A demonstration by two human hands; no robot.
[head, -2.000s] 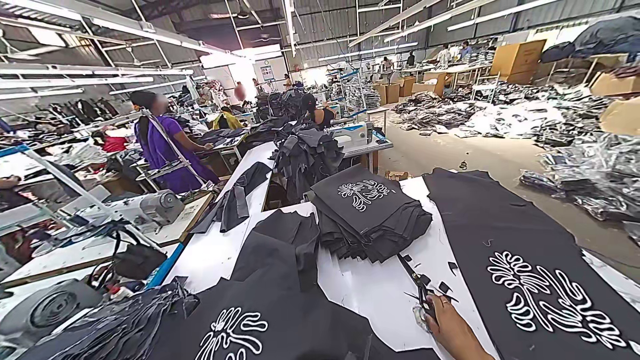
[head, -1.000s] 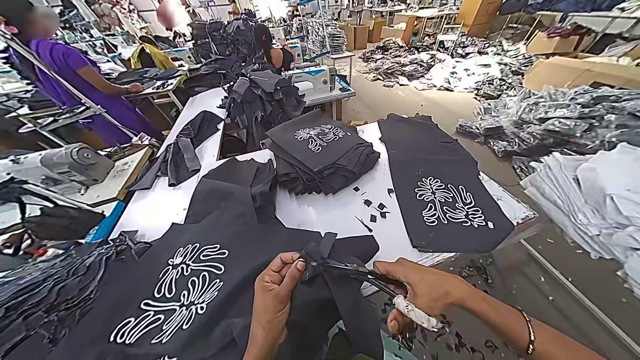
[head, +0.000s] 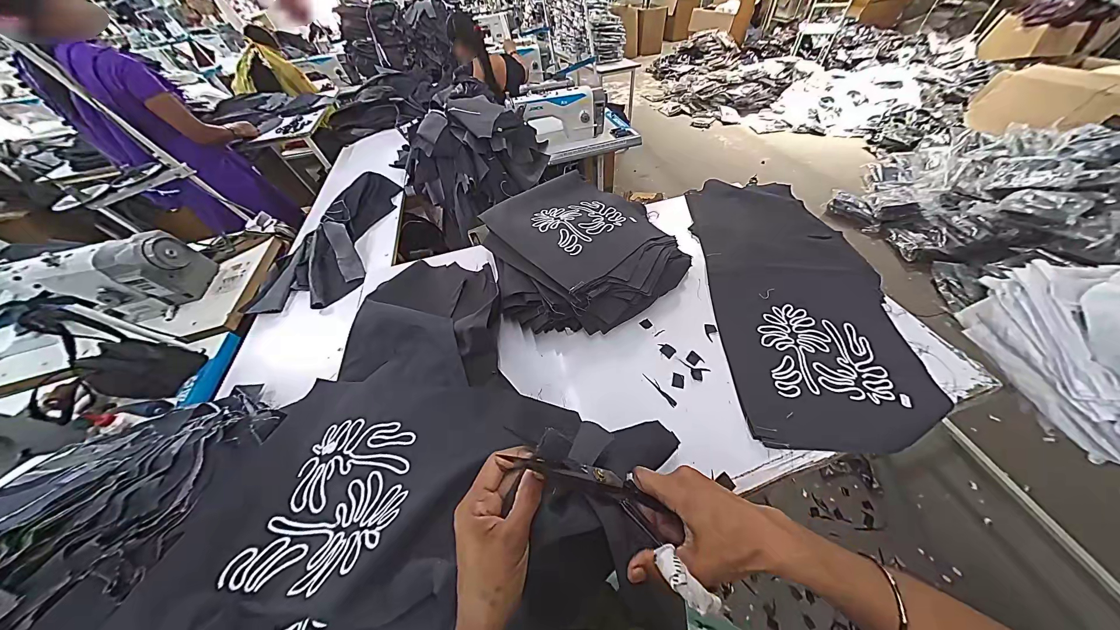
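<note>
Scissors (head: pixel 595 477) with a white-wrapped handle are in my right hand (head: pixel 713 529), their blades lying across dark fabric. My left hand (head: pixel 499 525) pinches the edge of that fabric near the blade tips. The dark fabric panel (head: pixel 219 481) with white looped embroidery spreads leftward from my hands. Beyond them stands a stack of folded embroidered panels (head: pixel 577 236) on the white table (head: pixel 560 367). Another embroidered panel (head: pixel 814 315) lies flat at the right, and small dark fabric snippets (head: pixel 678 380) are scattered between it and the stack.
Sewing machines stand at the left (head: pixel 131 271) and beyond the table (head: pixel 560 114). A person in purple (head: pixel 166 114) is at the upper left, another person (head: pixel 490 66) farther back. Bagged garments (head: pixel 1006 192) and white cloth (head: pixel 1050 350) are piled at the right. Dark strips (head: pixel 131 499) hang lower left.
Two seconds ago only my right hand showed, with the scissors near the stack. Since then it has come to the fabric edge, and my left hand has taken hold there. The view has tilted down.
</note>
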